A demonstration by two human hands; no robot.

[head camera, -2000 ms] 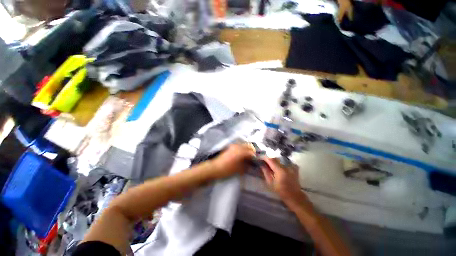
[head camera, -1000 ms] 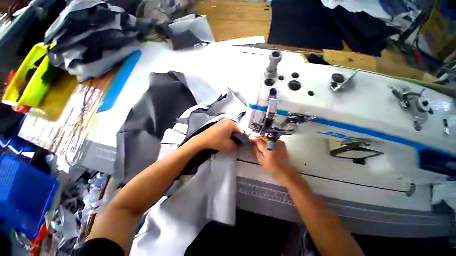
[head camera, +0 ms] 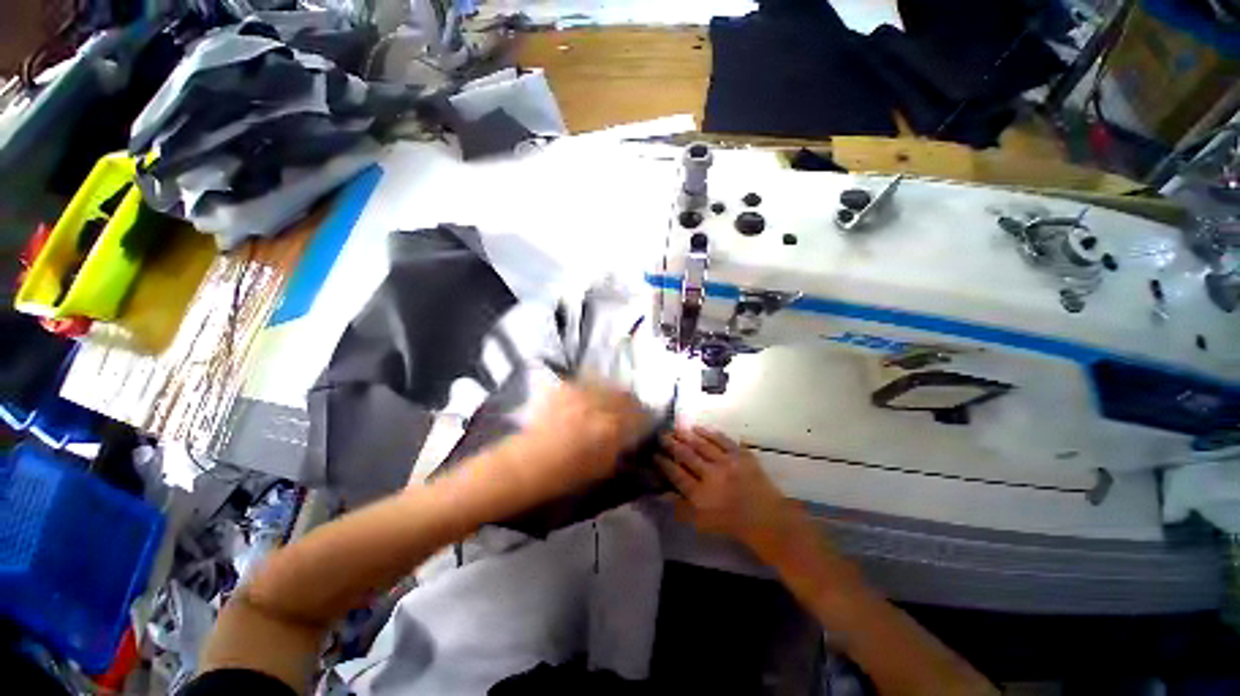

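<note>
Dark grey and pale grey garment panels [head camera: 408, 320] lie left of the needle area of the white sewing machine [head camera: 870, 286] and hang over the table's front edge. My left hand [head camera: 588, 428] is blurred and grips dark cloth just left of the needle area; its fingertips are unclear. My right hand [head camera: 717, 479] lies on the cloth's right edge at the front of the machine bed, its fingers close together, pressing on the cloth. The presser foot [head camera: 713, 364] shows just beyond my right fingertips. A dark oval-framed object [head camera: 941, 392] is on the bed to the right.
A heaped grey bundle [head camera: 252, 123], a yellow tray [head camera: 84, 245] and a blue flat strip [head camera: 326, 245] are at the far left. A blue basket [head camera: 75, 544] stands below left. Black fabric pieces [head camera: 796, 75] lie beyond the machine. Pale cords [head camera: 184, 354] lie at the left table edge.
Both hands have moved from beside the needle towards the front edge, with the cloth. The dark cloth under my left hand is more bunched. The view has shifted a little.
</note>
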